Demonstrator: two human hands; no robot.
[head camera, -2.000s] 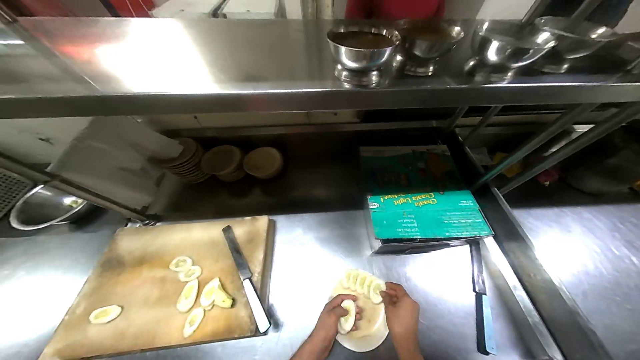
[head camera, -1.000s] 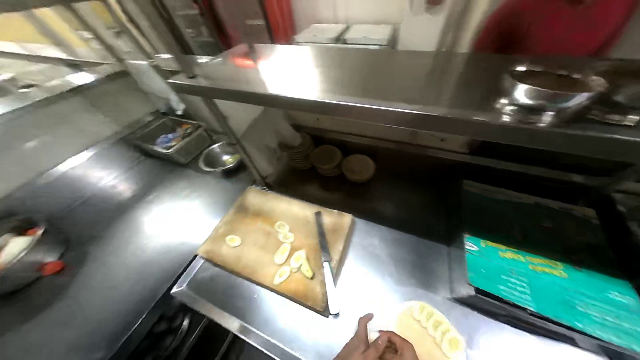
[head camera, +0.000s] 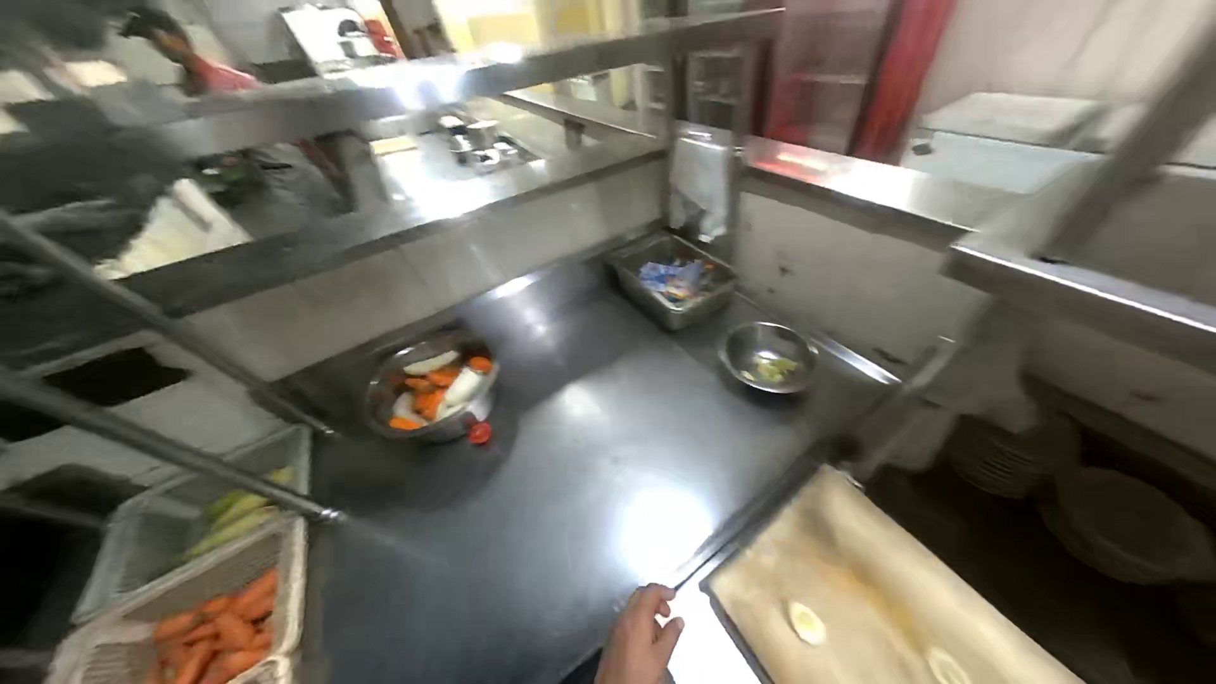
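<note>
One hand shows at the bottom centre, which looks like my left hand (head camera: 643, 636); it is above the counter's edge with its fingers loosely curled, and nothing is seen in it. Just right of it lies a wooden cutting board (head camera: 855, 579) bearing pale oval slices, one a cut slice (head camera: 807, 623) near the board's left side. My right hand is out of view. A steel bowl (head camera: 383, 389) of carrots and white vegetable pieces stands farther off to the left, with a small red piece (head camera: 480, 433) beside it.
A crate (head camera: 296, 608) of carrots and a crate (head camera: 302, 465) with green-yellow vegetables stand at lower left. At the back are a steel tray (head camera: 676, 318) with packets and a small bowl (head camera: 727, 353) with scraps. Metal shelves overhang; stacked plates (head camera: 1121, 522) sit at right.
The view has swung far to the left. Two seconds ago both hands were at a round pale item with slices on it, which is now out of view.
</note>
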